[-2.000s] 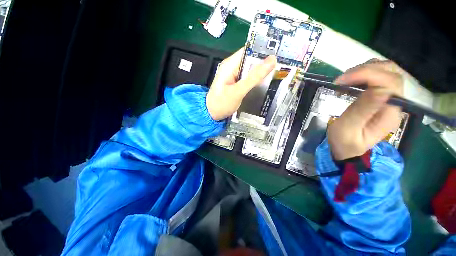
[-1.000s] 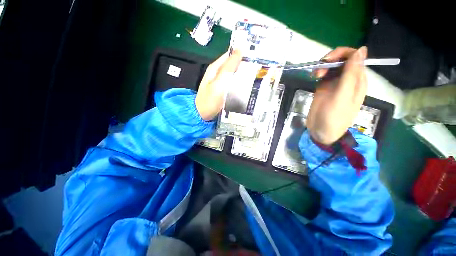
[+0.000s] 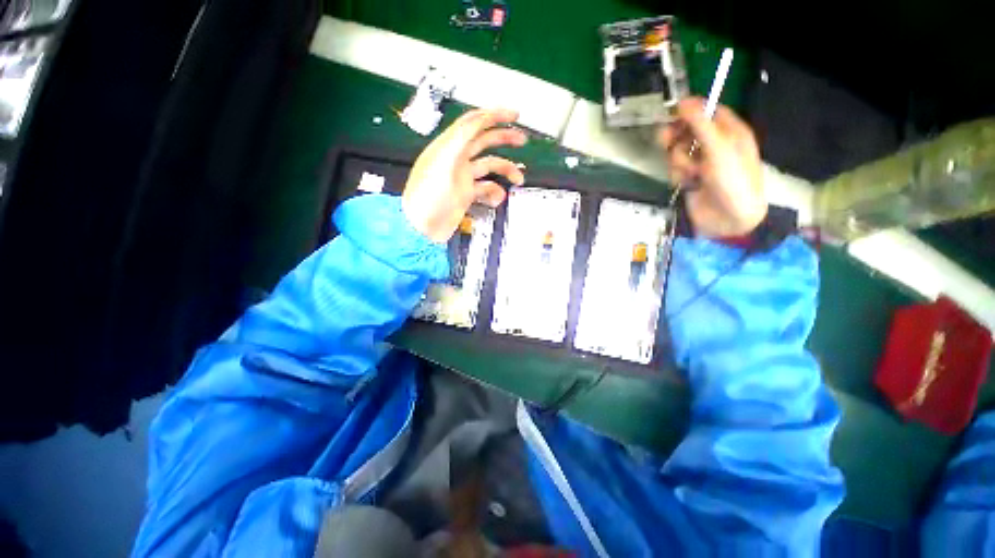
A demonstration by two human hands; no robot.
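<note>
My left hand [image 3: 464, 174] is over the tray, its fingers curled and apart, with nothing visible in it. My right hand [image 3: 720, 169] grips the lower edge of a phone mid-frame [image 3: 642, 89] with a dark middle and an orange flex patch, tilted above the mat. Tweezers [image 3: 717, 87] are also in my right hand, light end up; their tips are hidden. The black tray [image 3: 531, 348] holds silvery phone frames, one in the middle [image 3: 535, 267], one at right [image 3: 622, 283], and one partly under my left hand [image 3: 467, 286].
A small white-silver part [image 3: 427, 100] lies above the tray, and a small dark board [image 3: 480, 16] lies at the top. A white strip [image 3: 436, 68] crosses the green mat. A yellowish roll [image 3: 911, 185] and red pouch [image 3: 934, 365] are at right.
My left hand has let go of the phone frame with the blue board. My right hand has moved up and now holds a frame beside the tweezers. The tray's frames are less covered.
</note>
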